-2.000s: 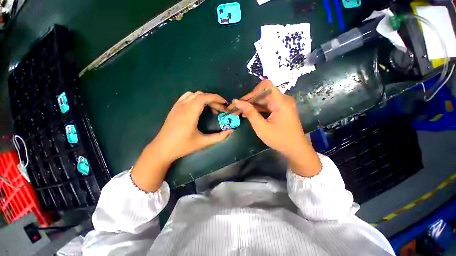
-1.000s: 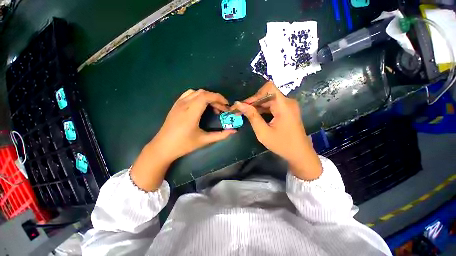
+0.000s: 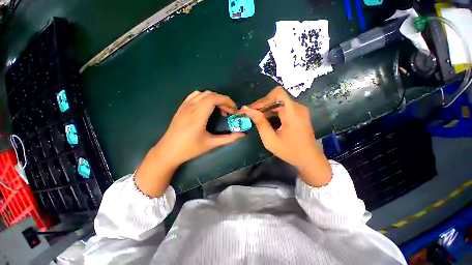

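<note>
A turquoise housing [image 3: 239, 123] is held near the bench's front edge. My left hand [image 3: 192, 129] grips it between thumb and fingers from the left, its dark-detailed inner side facing up. My right hand [image 3: 284, 127] holds thin metal tweezers [image 3: 272, 106] slanting down-left over the housing's upper edge. The tweezer tips are partly hidden by my fingers; I cannot tell if they hold a part. White cards [image 3: 300, 52] covered with tiny black parts lie overlapping beyond my right hand.
A black compartment tray [image 3: 44, 140] with turquoise housings stands at the left. Another turquoise housing [image 3: 241, 8] lies at the far edge. A clear-grey syringe [image 3: 365, 45] with tubing lies right of the cards. Red trays [image 3: 15, 191] are far left; a dark tray [image 3: 391, 160] is below the bench at right.
The view has shifted slightly. The tweezers' rear end in my right hand has tilted a little lower. My left hand keeps its grip on the housing.
</note>
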